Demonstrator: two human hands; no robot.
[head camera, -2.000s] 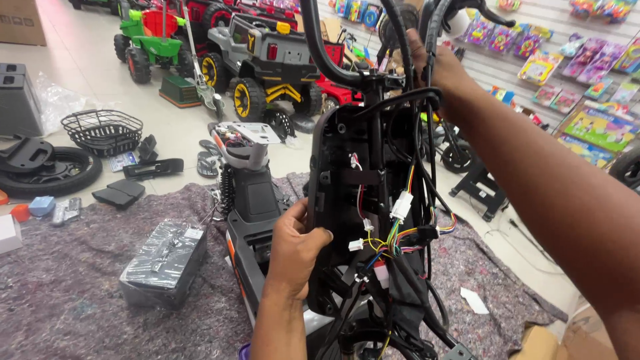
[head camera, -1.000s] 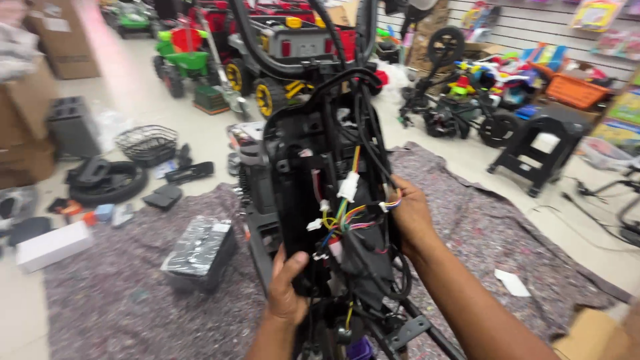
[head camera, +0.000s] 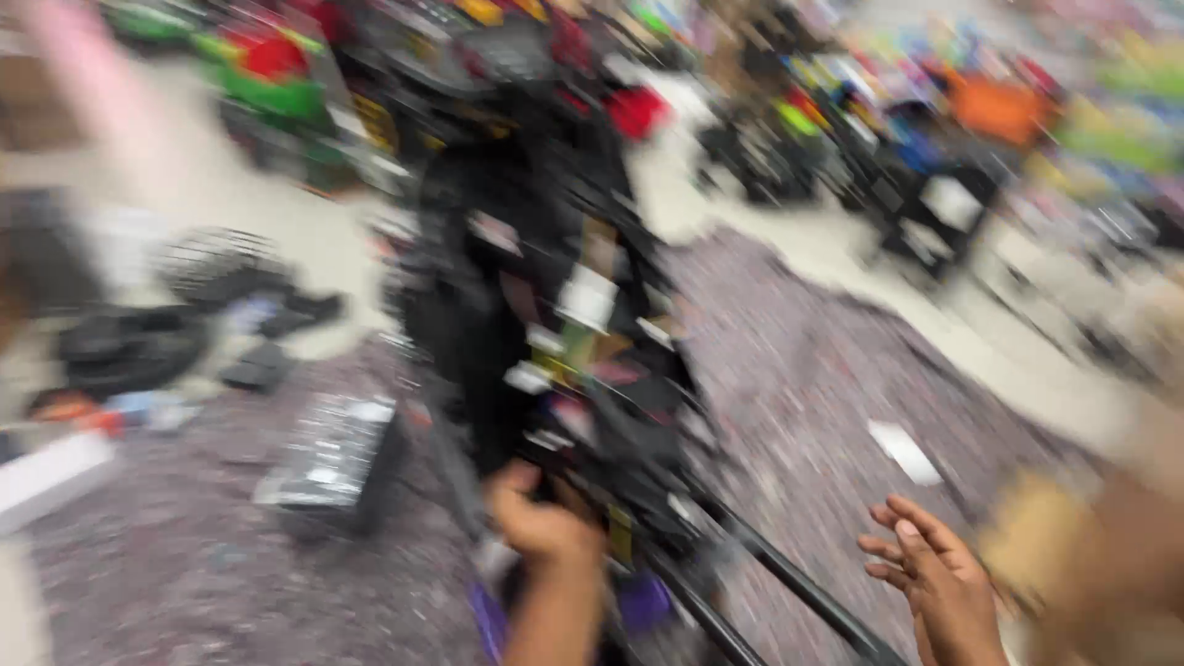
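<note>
The view is strongly blurred. A black plastic front housing (head camera: 472, 305) of an electric scooter stands in the middle, its inner side toward me. A white wire connector (head camera: 587, 296) and several coloured wires hang inside it. My left hand (head camera: 546, 523) is at the housing's lower edge; blur hides whether its fingers grip anything. My right hand (head camera: 934, 578) is off to the right, away from the scooter, fingers apart and holding nothing. Black tubes (head camera: 786, 592) run from the scooter's lower part toward the bottom right.
A grey felt blanket (head camera: 786, 370) lies under the scooter. On it are a plastic-wrapped box (head camera: 333, 453) and a white paper piece (head camera: 905, 451). A wire basket (head camera: 217, 264), a black wheel (head camera: 134, 347) and a white box (head camera: 51, 481) lie left. Ride-on toys stand behind.
My right hand has left the housing's right side and moved down and right, into the open. My left hand has stayed by the housing, now near its bottom.
</note>
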